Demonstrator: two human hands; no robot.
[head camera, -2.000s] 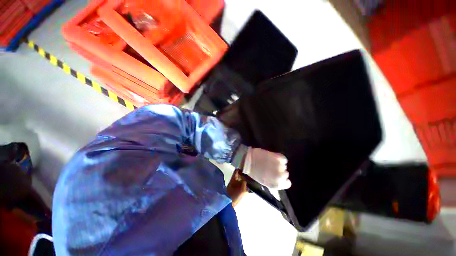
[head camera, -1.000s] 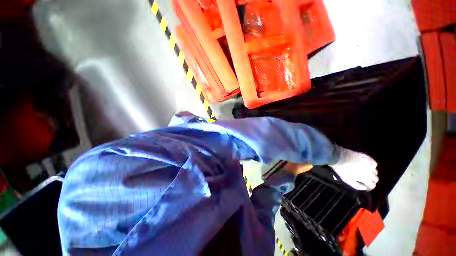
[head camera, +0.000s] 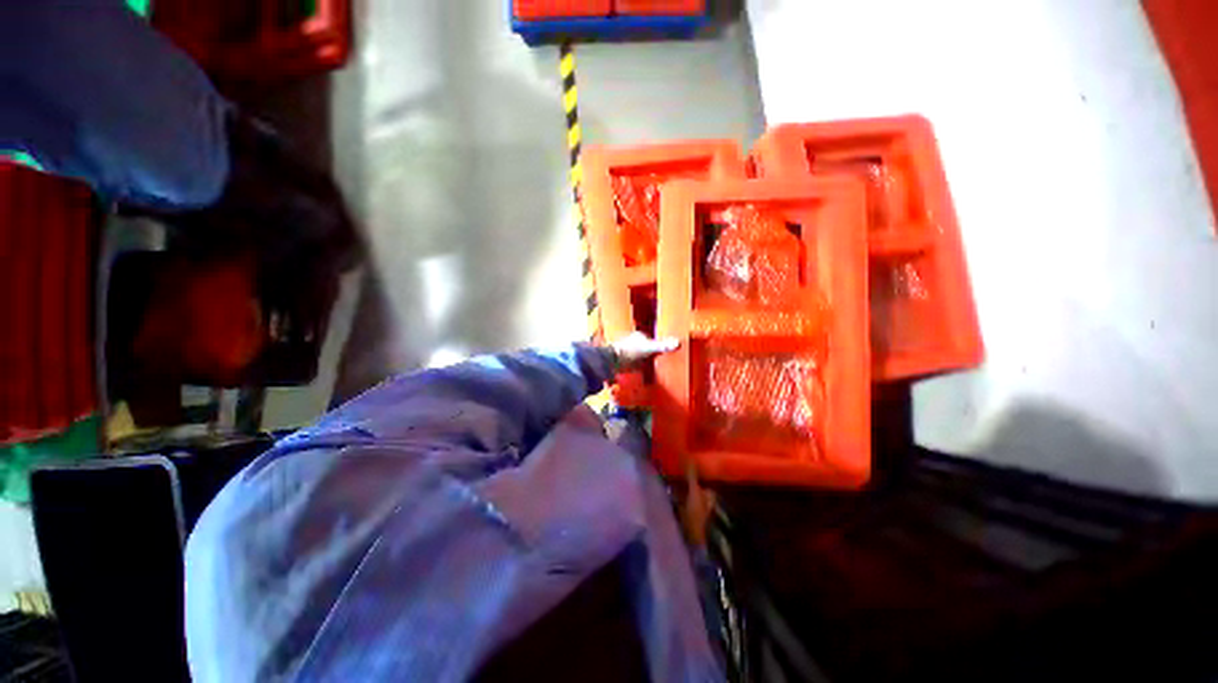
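Note:
A red foam tray (head camera: 848, 334) with two pockets lined with shiny clear film lies on top of other red trays (head camera: 948, 300). My left hand (head camera: 645, 347), in a white glove, is at its left rim, fingers closed against the edge. My right hand (head camera: 697, 507), bare, is small and blurred below the tray's lower left corner; its fingers and any hold are unclear. My sleeves hide both wrists.
Dark totes (head camera: 1042, 574) stand at the lower right, against the trays. Yellow-black floor tape (head camera: 577, 174) runs left of the pile. Red trays on a blue base (head camera: 608, 24) are at the top. A black panel (head camera: 107, 567) and a red stack (head camera: 47, 307) are at the left.
The view has turned from the black totes to the red trays. My left hand has moved off the totes to the rim of the top red tray.

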